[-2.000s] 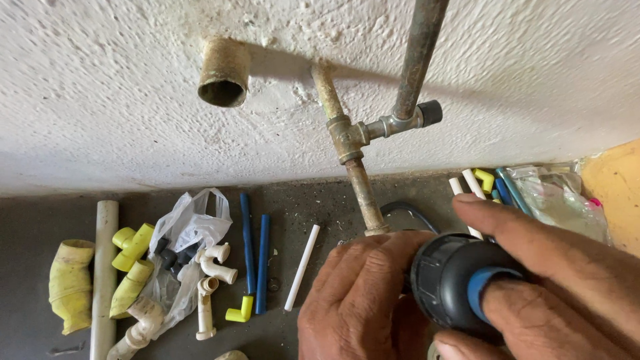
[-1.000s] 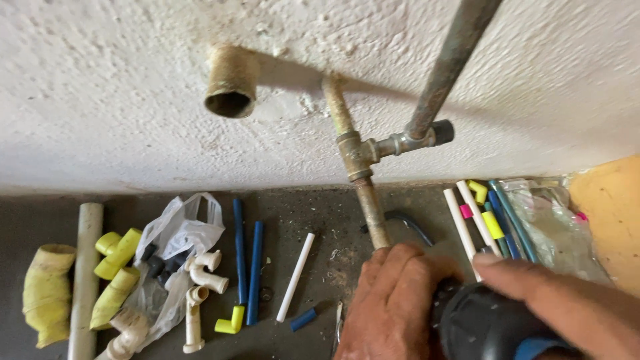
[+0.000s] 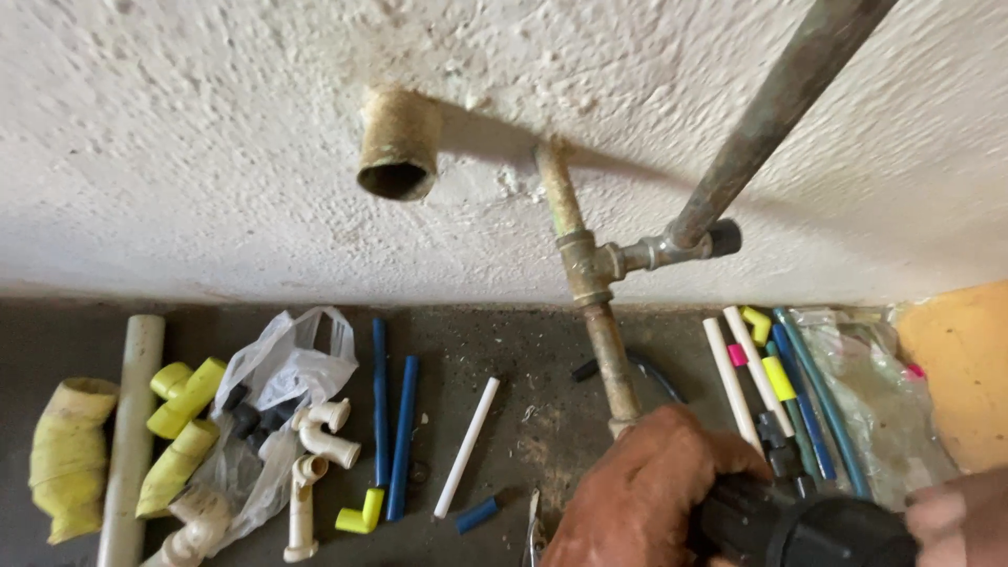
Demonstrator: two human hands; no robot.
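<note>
At the lower right, my left hand (image 3: 642, 488) is closed round the lower end of the pipe below a metal tee fitting (image 3: 584, 268), against a black round-bodied plastic part (image 3: 803, 524). My right hand (image 3: 965, 516), blurred at the right edge, is by the other end of that black part; its fingertips are only partly seen, so its hold is unclear. A weathered pipe (image 3: 561, 189) comes out of the wall into the tee. From the tee's side branch, a small valve-like fitting (image 3: 669, 250) with a black end joins a long dark metal pipe (image 3: 780, 118).
An open pipe stub (image 3: 400, 146) juts from the rough white wall. On the dark floor lie yellow fittings (image 3: 185, 398), a plastic bag (image 3: 303, 366), cream elbows (image 3: 327, 437), blue pipes (image 3: 402, 441), a white pipe (image 3: 466, 447) and, at right, more pipes (image 3: 732, 386) beside clear plastic (image 3: 882, 402).
The view has shifted somewhat. My right hand, earlier over the black part with fingers extended, has moved back to the right. My left hand stays at the pipe's lower end.
</note>
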